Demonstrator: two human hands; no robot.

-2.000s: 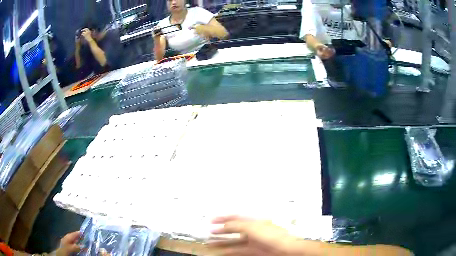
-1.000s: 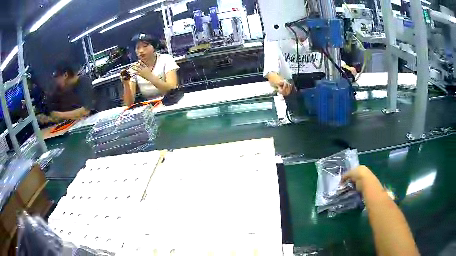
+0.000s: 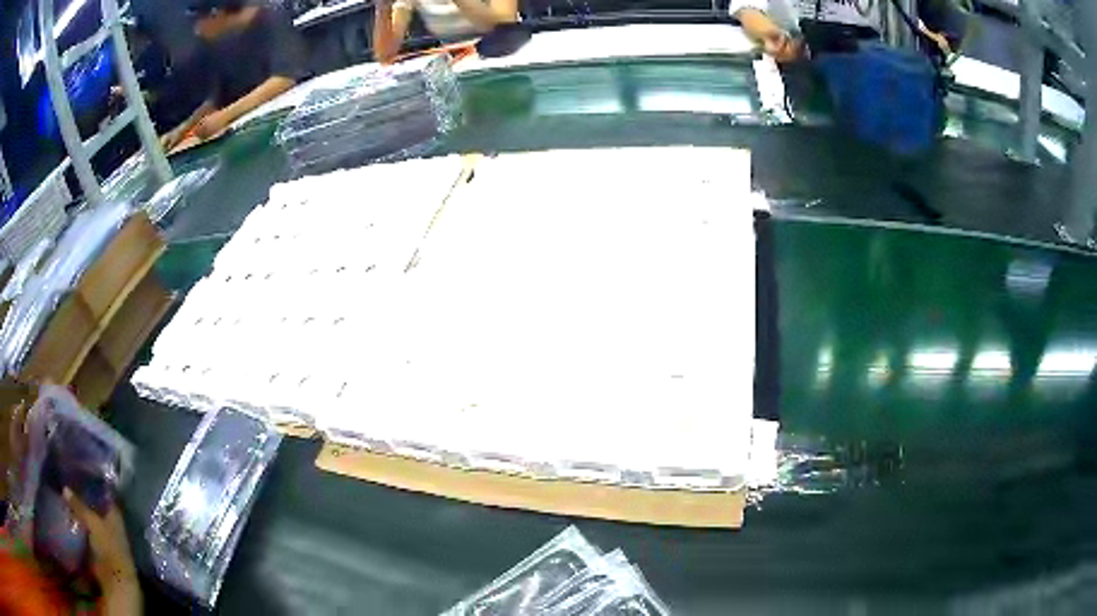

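Neither of my hands is in view. Clear bagged parts show at the bottom centre, overlapping and cut off by the lower edge; what supports them is hidden. One bagged dark part lies on the dark mat at lower left, by the near left corner of the white trays. The large white tray block fills the centre in two sections, with small marks in rows on its left section. A brown cardboard strip shows under its near edge.
Another person's hand, with an orange sleeve, holds a bagged part at far left. A divided carton with bags stands behind. Clear ribbed trays and a blue machine block lie beyond. Other people sit across.
My right arm has left the picture, and the bagged parts it touched on the green surface are gone from there. Bagged parts now show at the bottom centre. The view has tilted down.
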